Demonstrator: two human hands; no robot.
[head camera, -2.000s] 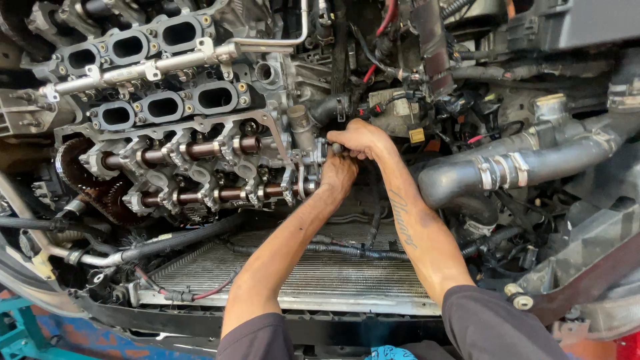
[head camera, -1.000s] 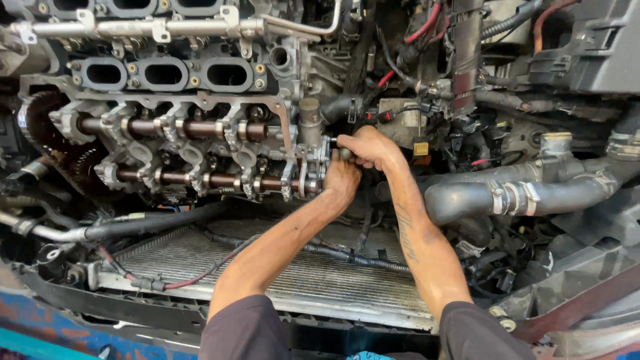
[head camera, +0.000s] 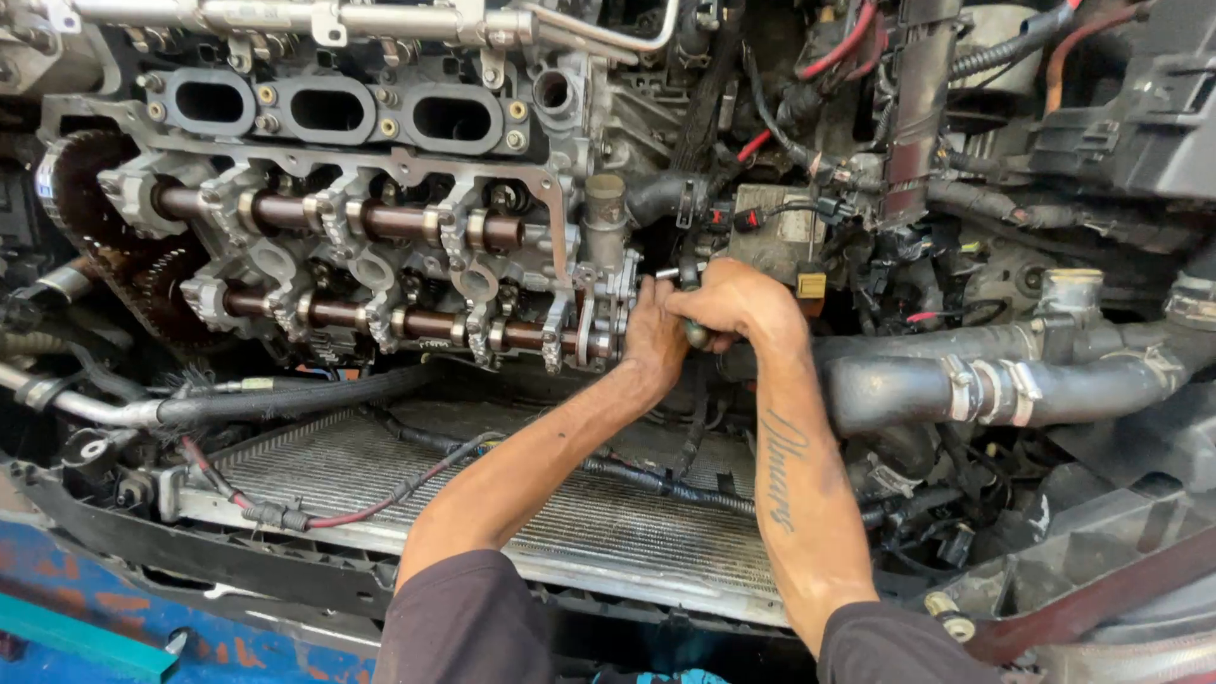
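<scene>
My right hand (head camera: 736, 302) is closed around a ratchet (head camera: 696, 332), whose dark handle end shows below the fingers. A short shiny socket or extension (head camera: 669, 274) points left from the tool toward the end of the cylinder head (head camera: 622, 304). Against that end rests my left hand (head camera: 655, 328), its fingers close to the socket and partly behind the right thumb; whether it grips anything cannot be seen. Two brown camshafts (head camera: 380, 220) lie exposed in the head to the left. The fastener at the socket's tip is hidden.
A radiator (head camera: 608, 503) lies below the forearms, crossed by a wiring harness (head camera: 665, 484). Right of the hands runs a thick black hose (head camera: 893, 389) with metal clamps. Connectors and loose wires hang above it. A timing chain (head camera: 95, 228) and sprockets are at the far left.
The right hand has shifted on the tool, and the shiny socket or extension now shows above the left fingers. Both hands remain at the same end of the cylinder head. The view has moved closer.
</scene>
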